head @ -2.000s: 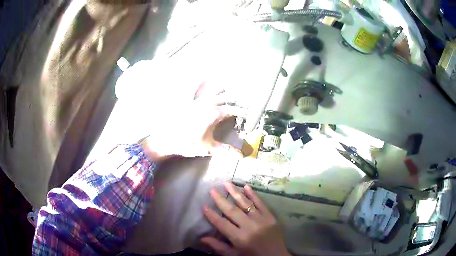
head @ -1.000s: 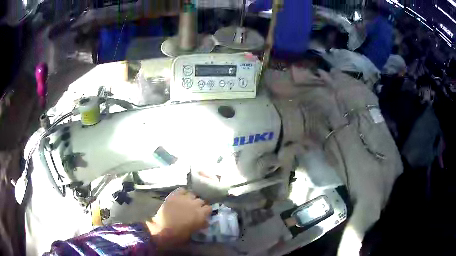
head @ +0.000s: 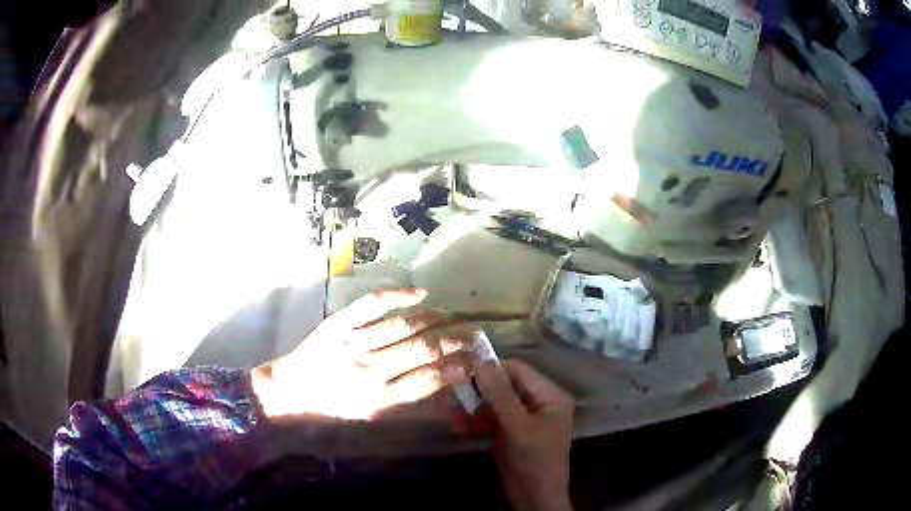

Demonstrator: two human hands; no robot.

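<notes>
A small white label [head: 479, 371] is between the fingertips of both hands, above the front edge of the table. My left hand [head: 375, 359], in a plaid sleeve, reaches in from the left with its fingertips on the label; its thumb is hidden. My right hand [head: 529, 409] pinches the label from the right. An open tray [head: 545, 289] full of white labels lies right of the needle area. The pale sewing machine [head: 499, 105] with blue JUKI lettering stands behind the hands.
Dark thin snips or tweezers [head: 534, 233] lie above the tray. Dark pieces [head: 420, 208] lie near the needle area, beside a yellow-orange patch [head: 342, 250]. Brown cloth [head: 75, 200] hangs at left, more [head: 849, 230] at right. A control panel [head: 689, 35] stands at the back.
The view has shifted. My left hand was at the label tray and is now left of it with the label. My right hand, out of view one second ago, has come in and meets it.
</notes>
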